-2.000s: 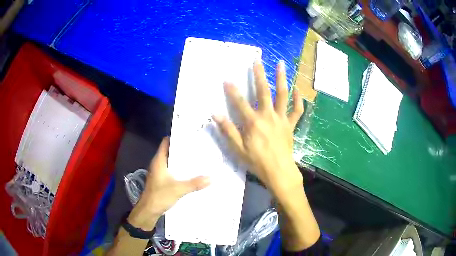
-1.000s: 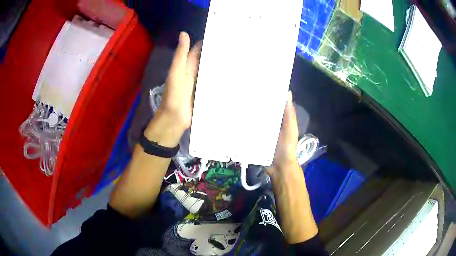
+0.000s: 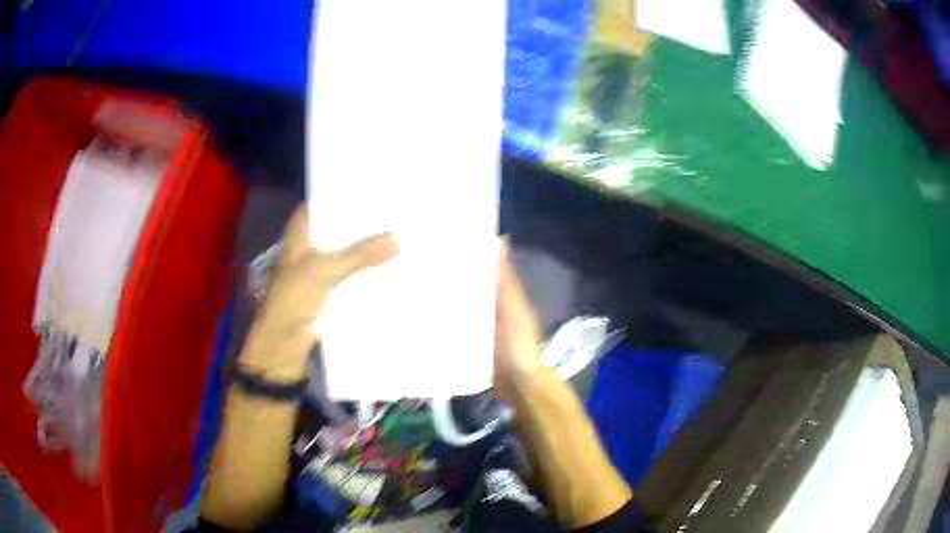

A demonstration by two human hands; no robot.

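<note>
A long, flat white power strip block (image 3: 406, 167), perhaps several bars side by side, is upright in front of me, its far end cut off by the top edge. My left hand (image 3: 313, 276) holds its left side, thumb on the near face. My right hand (image 3: 518, 333) is against its lower right side; its fingertips are hidden behind the block. A white cord (image 3: 458, 425) hangs from the lower end. A clear plastic-wrapped cord bundle (image 3: 579, 344) shows right of my right hand. The picture is blurred.
A red tote bin (image 3: 172, 302) at the left holds white bars (image 3: 96, 245) and cords. The bench has blue sheeting (image 3: 188, 40) and a green mat (image 3: 719, 156) with a notebook (image 3: 794, 81). An open carton (image 3: 729, 437) with white items and a blue tote (image 3: 651, 401) are lower right.
The block was lowered from over the bench toward me and has since shifted left in view. My right hand moved from its face to its side. My left thumb is now over the face again.
</note>
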